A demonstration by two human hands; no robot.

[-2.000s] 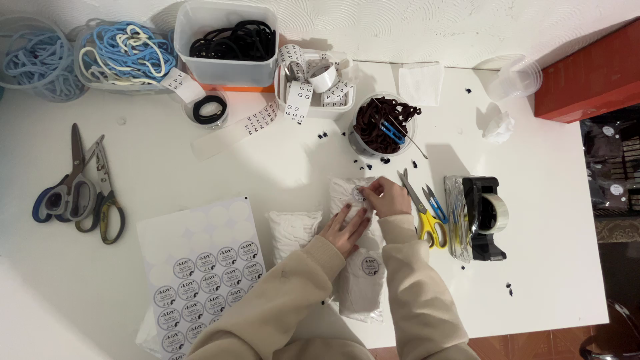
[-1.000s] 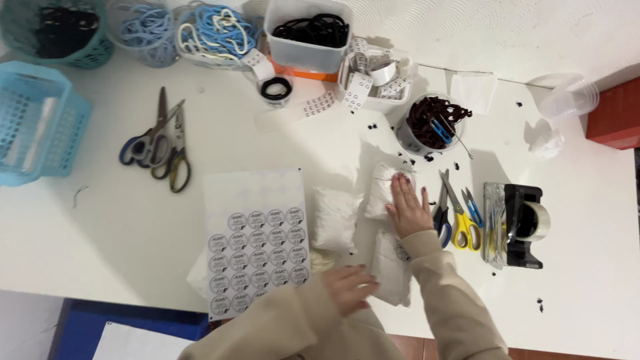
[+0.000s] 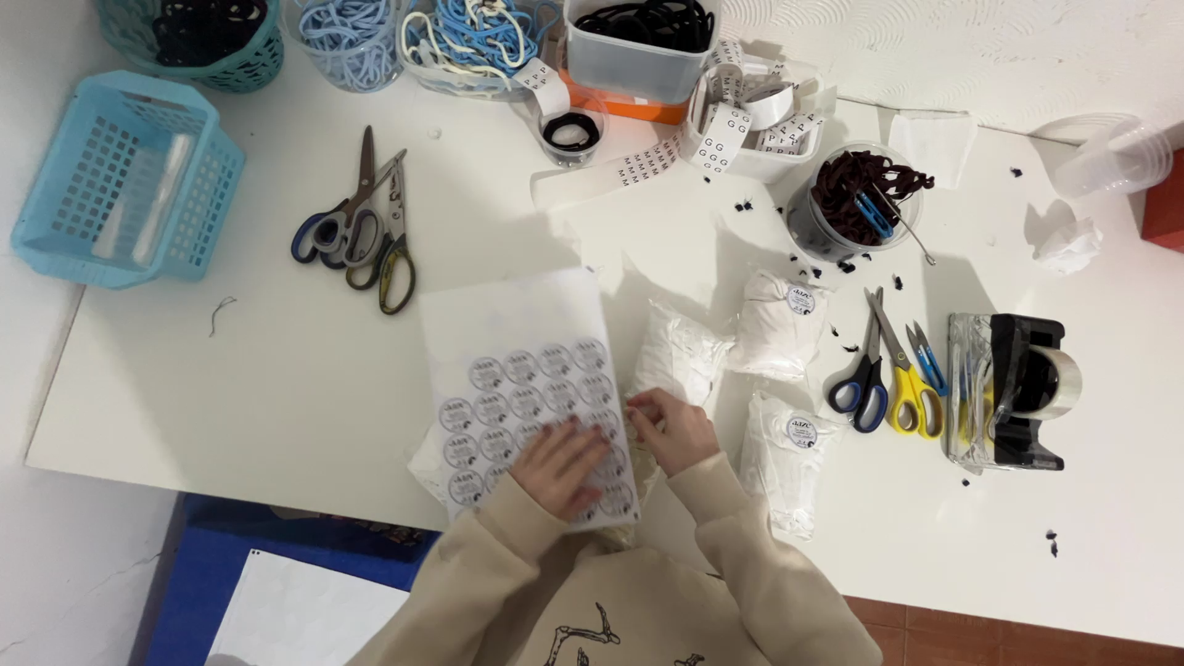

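Note:
A sheet of round printed stickers [image 3: 518, 305] lies on the white table, its top rows without stickers. Spread flat on the lower part of the sheet is my left hand [image 3: 562, 462], fingers apart. My right hand [image 3: 671, 427] is at the sheet's right edge, thumb and forefinger close together; whether a sticker is between them cannot be made out. Just above it lies a clear bag with white contents [image 3: 680, 356], with no sticker visible. Two similar bags lie farther right, an upper one [image 3: 777, 333] and a lower one [image 3: 782, 481], each bearing a round sticker.
Scissors [image 3: 347, 231] lie left; blue-handled scissors [image 3: 860, 393], yellow-handled scissors [image 3: 916, 407] and thread snips [image 3: 928, 361] lie right, beside a tape dispenser [image 3: 1027, 388]. Behind are a tub of dark cords [image 3: 828, 222], a white label tub [image 3: 795, 157] and a blue basket [image 3: 208, 213].
My right hand has left the upper bag and moved left to the sticker sheet. My left hand has moved left onto the sheet. The view has shifted.

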